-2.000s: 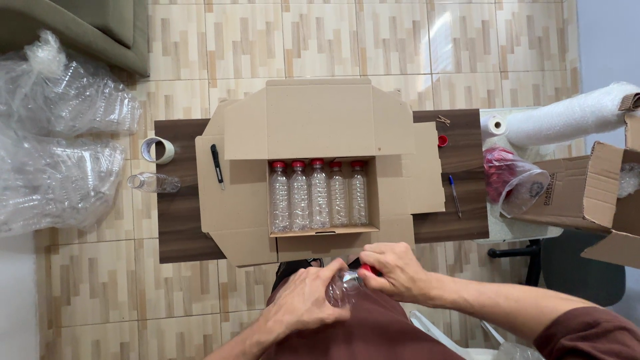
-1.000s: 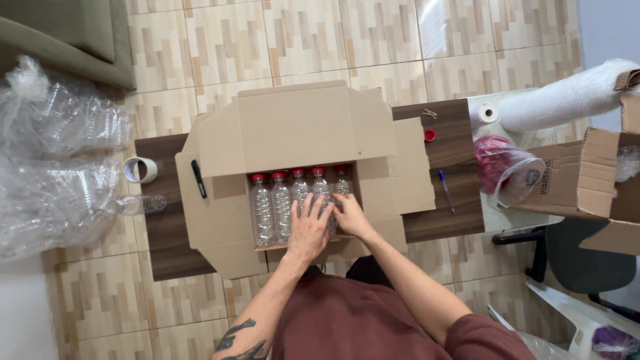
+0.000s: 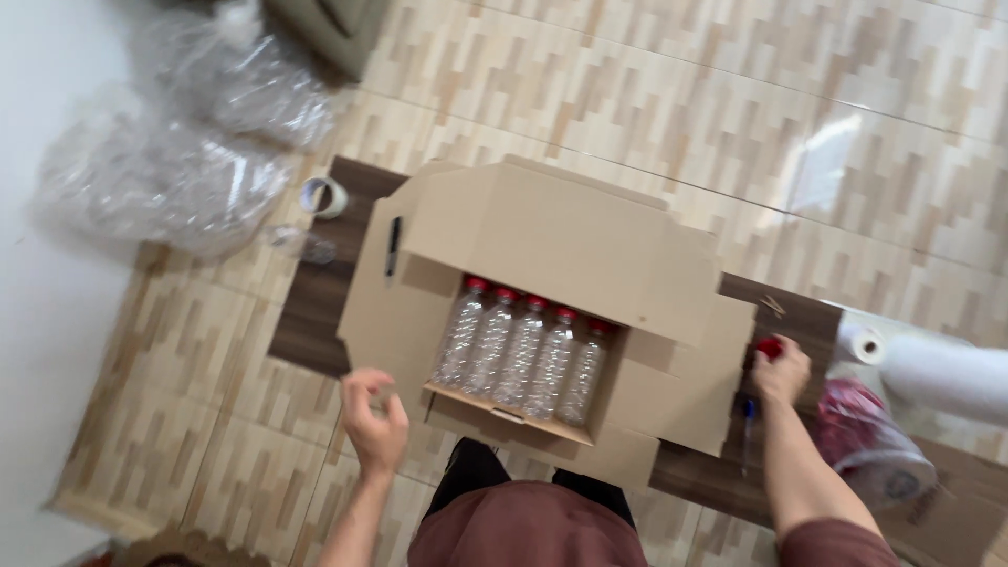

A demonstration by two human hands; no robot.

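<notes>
Several clear plastic bottles (image 3: 522,354) with red caps lie side by side in an open cardboard box (image 3: 551,213). My left hand (image 3: 376,417) is raised near the box's lower left flap, fingers curled apart, holding nothing. On the right of the dark wooden table (image 3: 315,315), my right hand (image 3: 780,370) has its fingertips on a red cap (image 3: 769,346); whether it grips the cap is unclear. A blue pen (image 3: 747,437) lies below that hand. A black marker (image 3: 393,246) rests on the left flap. An uncapped clear bottle (image 3: 303,244) lies at the table's left edge.
A tape roll (image 3: 324,197) sits at the table's left end. Large plastic bags (image 3: 173,173) of clear items are at the left. On the right are a bubble wrap roll (image 3: 945,378), a small white roll (image 3: 865,345), a bag with red contents (image 3: 858,433) and a cardboard box (image 3: 953,512).
Both hands have left the bottles in the box: my left hand moved left, my right hand moved right to the red cap. The bottle held two seconds ago is out of my hands. The view has tilted.
</notes>
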